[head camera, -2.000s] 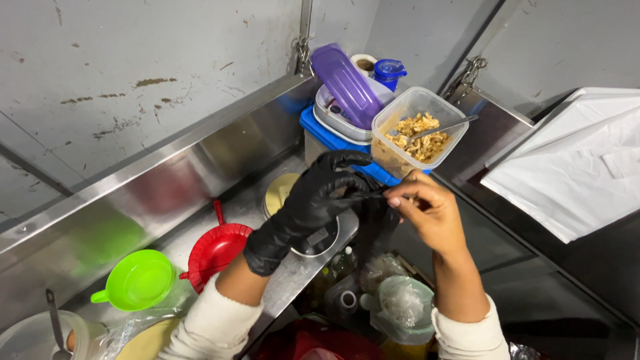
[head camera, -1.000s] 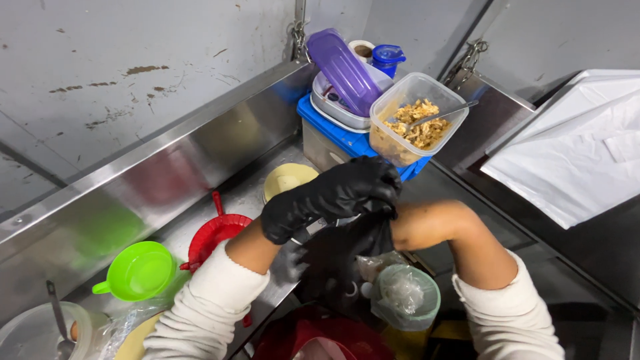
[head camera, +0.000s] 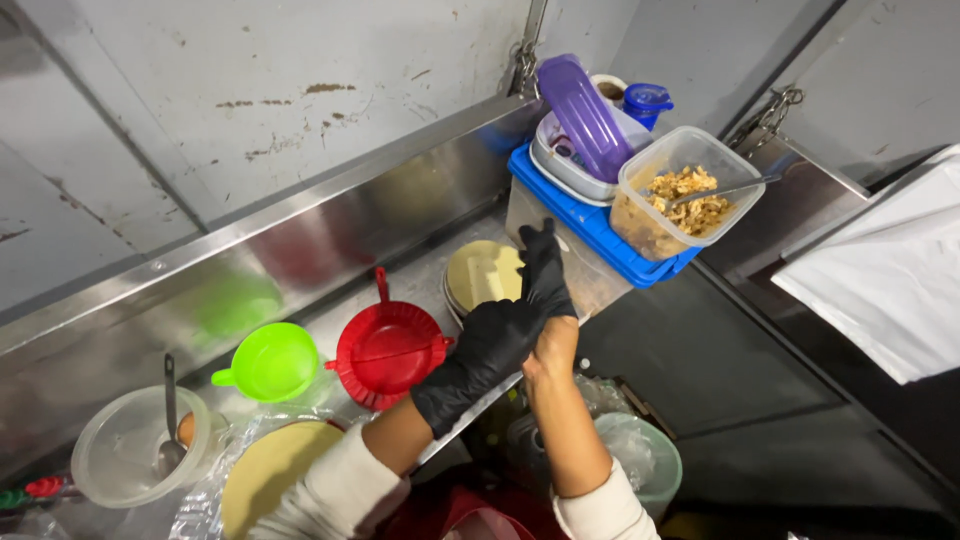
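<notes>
My left hand (head camera: 491, 349) wears a black glove and is closed on the cuff of a second black glove at my right wrist. That glove covers the fingers and part of my right hand (head camera: 547, 274), whose fingers point up and look partly spread; the heel of the hand and the wrist are bare. Behind the hands lies a stack of pale yellow dough discs (head camera: 480, 274). To their left rests an open red plastic dumpling press (head camera: 390, 349). A clear tub of shredded filling (head camera: 686, 199) with a spoon stands on a blue-lidded container (head camera: 577, 225).
A lime green cup (head camera: 275, 362) and a clear plastic bowl (head camera: 112, 450) with a dark spoon stand at left. Near my left sleeve is another dough disc (head camera: 270, 472) by plastic wrap. A purple lid (head camera: 585, 116) leans at the back; white sheeting (head camera: 892, 262) hangs right. Below is a greenish tub (head camera: 652, 457).
The right hand was bare two seconds ago and now has a black glove over its fingers. My left hand has moved from the fingers' side down to the glove's cuff.
</notes>
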